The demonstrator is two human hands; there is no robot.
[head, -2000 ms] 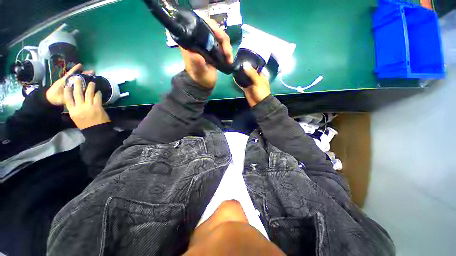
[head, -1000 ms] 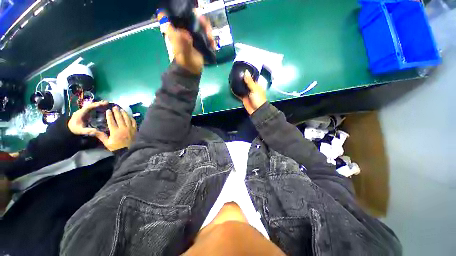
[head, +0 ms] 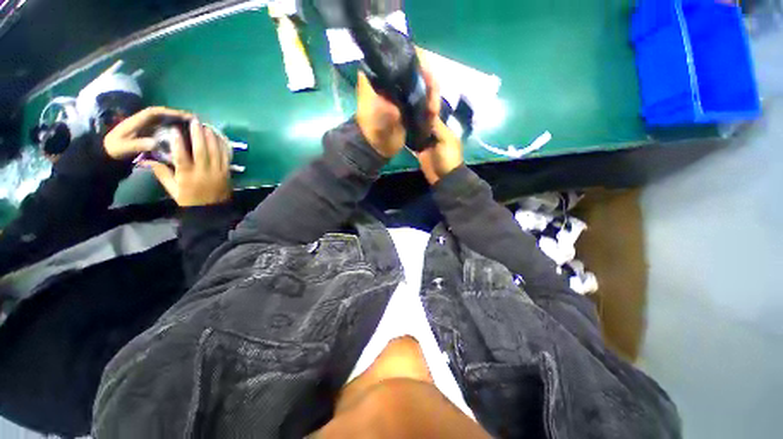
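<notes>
My left hand (head: 384, 116) is closed around the black electric screwdriver (head: 397, 67). The tool slants down from the top edge, and its lower end is over the camera unit's black head. My right hand (head: 443, 154) holds the security camera unit by that head at the bench's front edge. The head is mostly hidden by the screwdriver and my hands. The unit's white housing (head: 468, 81) lies on the bench to the right, and its white pigtail cable (head: 515, 151) trails right. The tool's tip and any screw cannot be seen.
A blue bin (head: 694, 64) stands at the bench's right end. A slim yellow-white tube (head: 294, 53) lies beside the partly hidden feeder (head: 345, 45). A neighbour's hands (head: 202, 167) hold a unit at left, near other units (head: 112, 93). A cardboard box (head: 620, 274) holds white pieces below.
My left hand moved the screwdriver away to the left, by the feeder, then back right over the camera head. My right hand has kept hold of the unit. The neighbour's hands have shifted.
</notes>
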